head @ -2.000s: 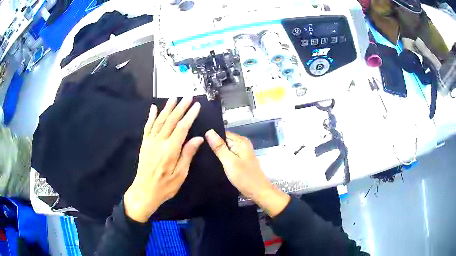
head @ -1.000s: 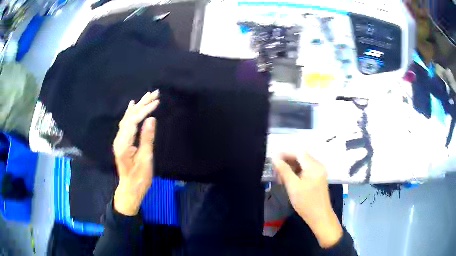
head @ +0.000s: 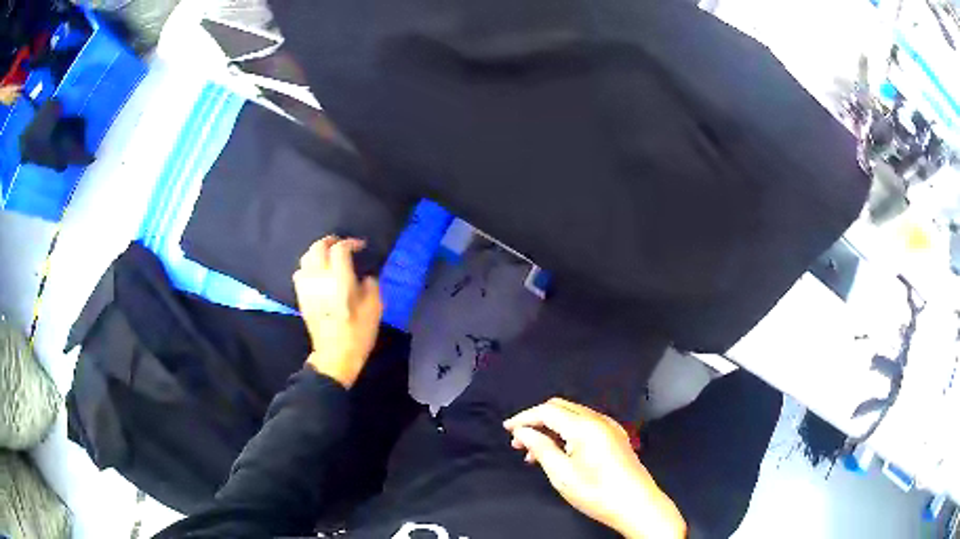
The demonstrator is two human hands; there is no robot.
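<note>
A large black garment panel (head: 590, 158) lies over the table and reaches the machine's needle area (head: 895, 153) at the right edge. A flat stack of black cut pieces (head: 268, 200) lies on the blue crate (head: 205, 137) at the left. My left hand (head: 339, 305) has its fingertips on or just over the stack's right edge; whether it grips a piece cannot be told. My right hand (head: 568, 447) is over my lap, fingers curled and slightly apart, with nothing visible in it.
Black cloth (head: 147, 390) is heaped at the lower left. A blue bin (head: 68, 116) stands at the upper left. Pale green sacks (head: 23, 405) are at the left edge. Dark scraps (head: 895, 358) lie on the white table (head: 811, 337) at the right.
The view has turned down and left toward the crate. My left hand has moved from the large panel to the stack. My right hand has moved from the table's front edge to over my lap.
</note>
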